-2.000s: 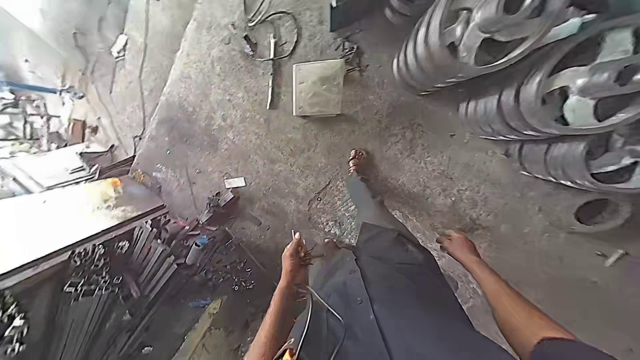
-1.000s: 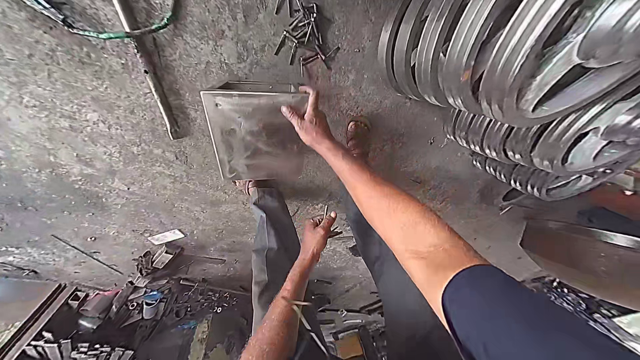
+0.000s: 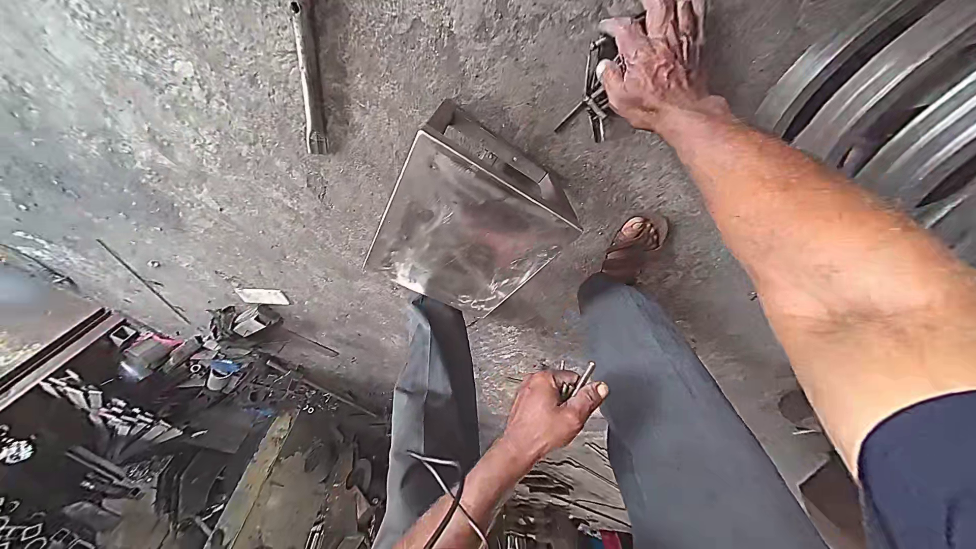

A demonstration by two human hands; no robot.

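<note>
My left hand (image 3: 553, 412), low in the middle of the head view, is closed around a few short metal rods (image 3: 581, 381); a thin cable (image 3: 450, 492) lies over that forearm. My right hand (image 3: 656, 65) reaches to the top right, over a small pile of metal rods or bolts (image 3: 593, 107) on the concrete floor. Its fingers are spread over the pile; whether they grip any piece cannot be told. Between the hands and to the left stands a square metal box (image 3: 473, 229) with a flat, shiny top, its near corner by my trouser leg.
Large grooved metal wheels (image 3: 877, 99) are stacked at the upper right. A metal pipe (image 3: 309, 84) lies on the floor at the upper left. Scrap metal (image 3: 221, 374) and bar offcuts are heaped at the lower left. My sandalled foot (image 3: 637, 240) stands right of the box.
My right hand has left the box's edge, where it was a second ago, and is now at the pile of metal pieces. My left hand still holds its rods. The view has moved closer to the floor.
</note>
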